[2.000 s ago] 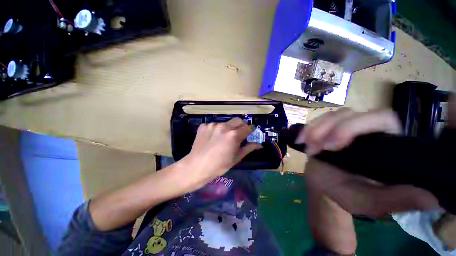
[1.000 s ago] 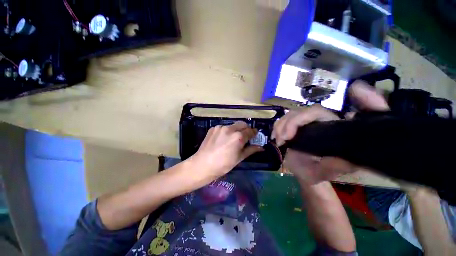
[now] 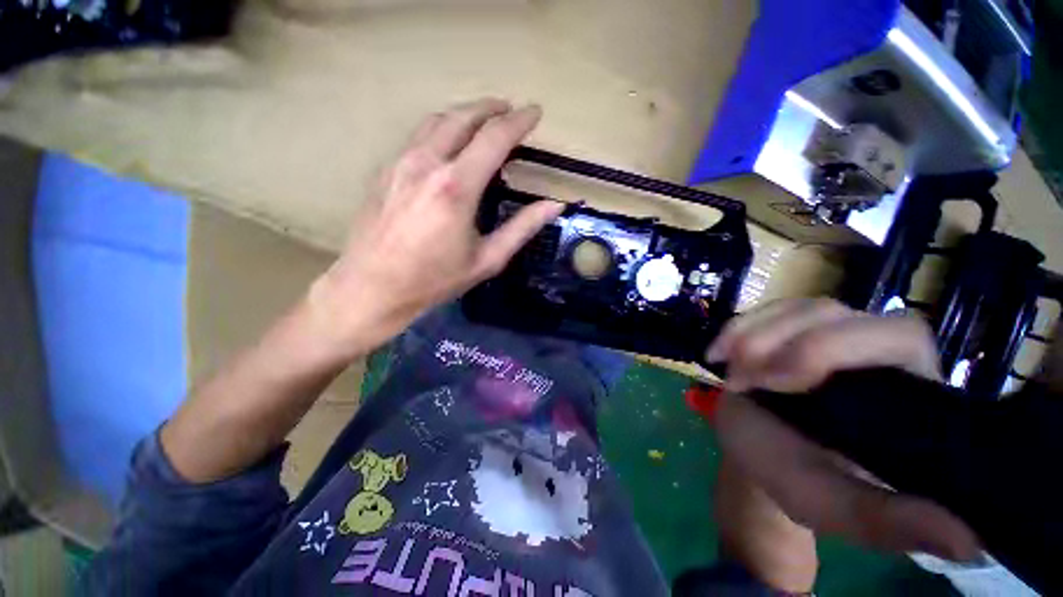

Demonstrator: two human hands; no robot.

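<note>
A black housing [image 3: 548, 297] with a slot handle along its far edge lies at the bench's near edge, slightly turned. It has a round hole near its middle and a white gear [image 3: 659, 278] to the right of it. My left hand [image 3: 426, 216] grips the housing's left end, thumb over the inside and fingers at the handle corner. My right hand [image 3: 816, 350], blurred, is wrapped around a thick black electric screwdriver [image 3: 921, 437] at the housing's lower right corner. The bit is not clearly visible.
A blue-sided silver screw feeder [image 3: 868, 111] stands at the back right. More black housings [image 3: 985, 297] lie right of it, and others [image 3: 105, 23] at the top left. A carton with a pale blue inside [image 3: 105, 315] is at the left. The floor is green.
My left hand has moved from the gear area to the housing's left end. The housing has turned slightly clockwise and its round hole now shows. The view has shifted. The screwdriver remains in my right hand.
</note>
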